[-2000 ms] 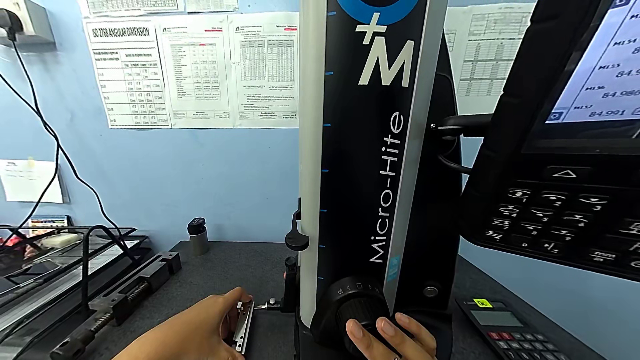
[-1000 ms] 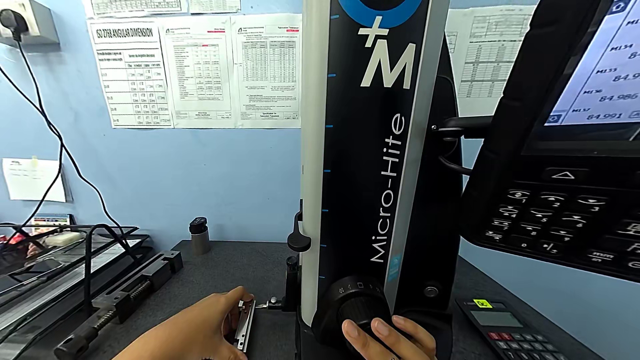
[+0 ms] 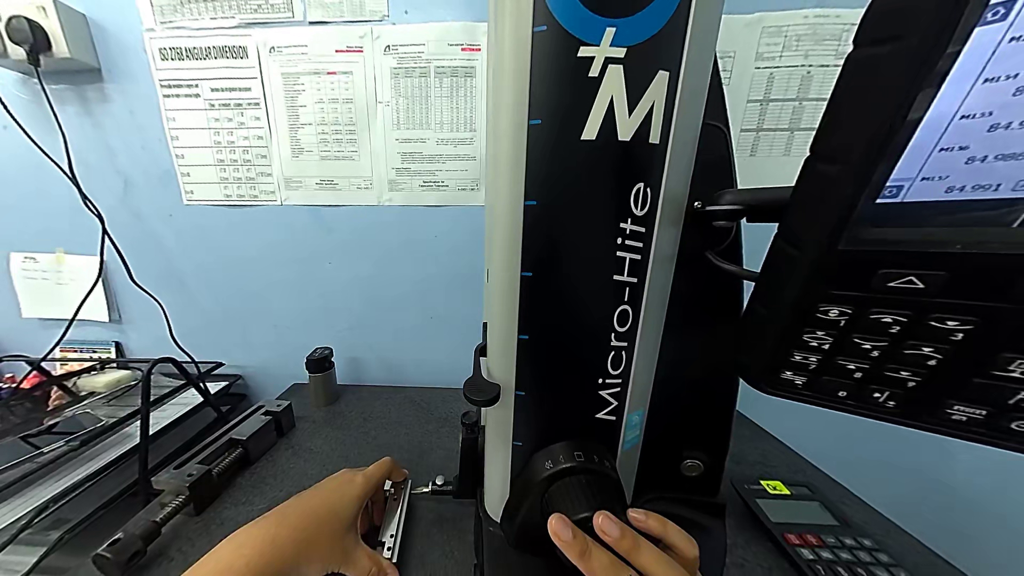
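Note:
A Micro-Hite height gauge (image 3: 588,264) stands upright at the centre, its black column beside a pale rail. My left hand (image 3: 328,524) grips a small machined metal part (image 3: 394,520) with holes, held upright between thumb and fingers on the dark surface plate. The probe (image 3: 434,486) reaches left from the gauge's carriage and its tip is at or very near the part's right face; contact is too small to tell. My right hand (image 3: 632,544) rests its fingertips on the black control knob (image 3: 580,488) at the foot of the column.
A control panel (image 3: 904,280) with screen and keys overhangs the right side. Below it lies a calculator (image 3: 816,520). At left are a steel screw vise (image 3: 200,480) and a wire document tray (image 3: 148,432). A small capped container (image 3: 321,376) stands near the wall.
The fingers of my right hand have shifted slightly on the knob. My left hand has kept its hold on the metal part, with no plain move.

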